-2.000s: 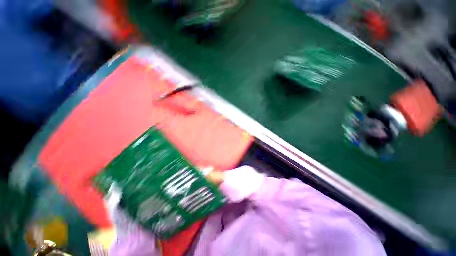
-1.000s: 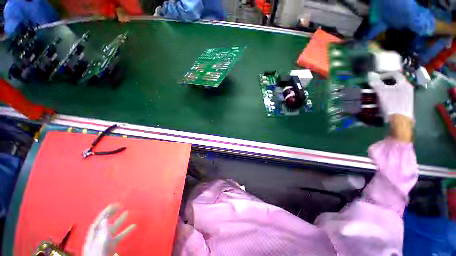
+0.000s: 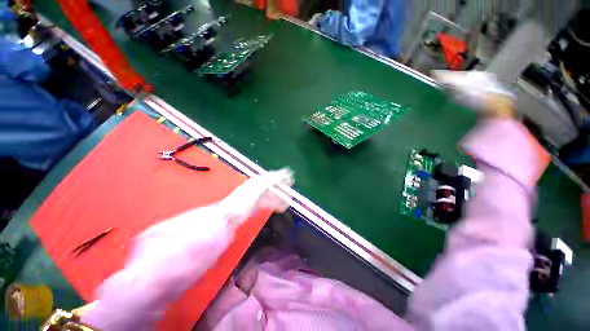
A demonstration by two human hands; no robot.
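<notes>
A green circuit board lies on the green conveyor with its striped solder side up. Another board lies component side up, with dark coils and a white block. My left gloved hand reaches across the mat's far right corner to the conveyor's striped edge, fingers extended, holding nothing visible. My right gloved hand is raised over the conveyor's far side; it is blurred and I cannot tell if it holds anything. Black-handled cutters lie open on the red mat. Dark tweezers lie nearer me.
Several boards stand tilted on the conveyor at the far left. A dark component assembly is partly behind my right sleeve. A yellow cup is at lower left. People in blue are across the conveyor and at left.
The board my right hand held is no longer seen in it. That hand has moved up and away. My left hand has moved from the mat to the conveyor edge. The view has turned.
</notes>
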